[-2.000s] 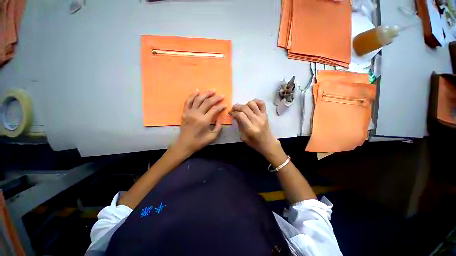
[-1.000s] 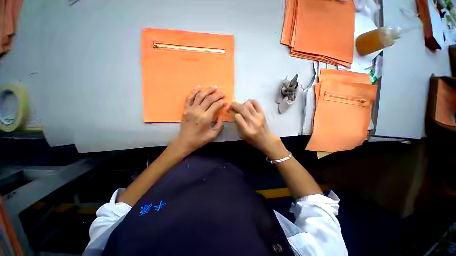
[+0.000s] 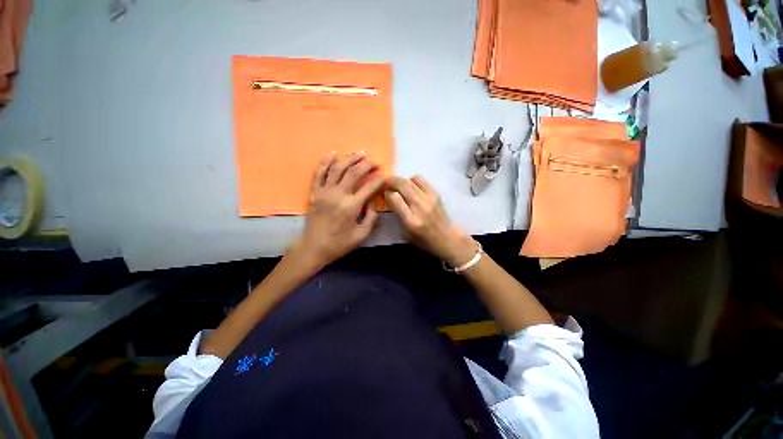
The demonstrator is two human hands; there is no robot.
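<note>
An orange zippered pocket panel lies flat on the grey table covering, its zipper slot near the far edge. My left hand rests on the panel's near right part, fingers spread a little and pressing down. My right hand is at the panel's right edge near the lower right corner, thumb and index finger together at the edge, touching or close to the left hand's fingers. Whether the fingertips pinch the edge is too small to tell.
A grey-brown clump of small pieces lies right of my right hand. Farther right are a stack of zippered panels, a stack of plain panels and a glue bottle. A masking tape roll is at the left edge.
My right hand has shifted slightly in over the panel's right edge, closer to the left hand. The left hand stays on the panel. The whole view has shifted a little.
</note>
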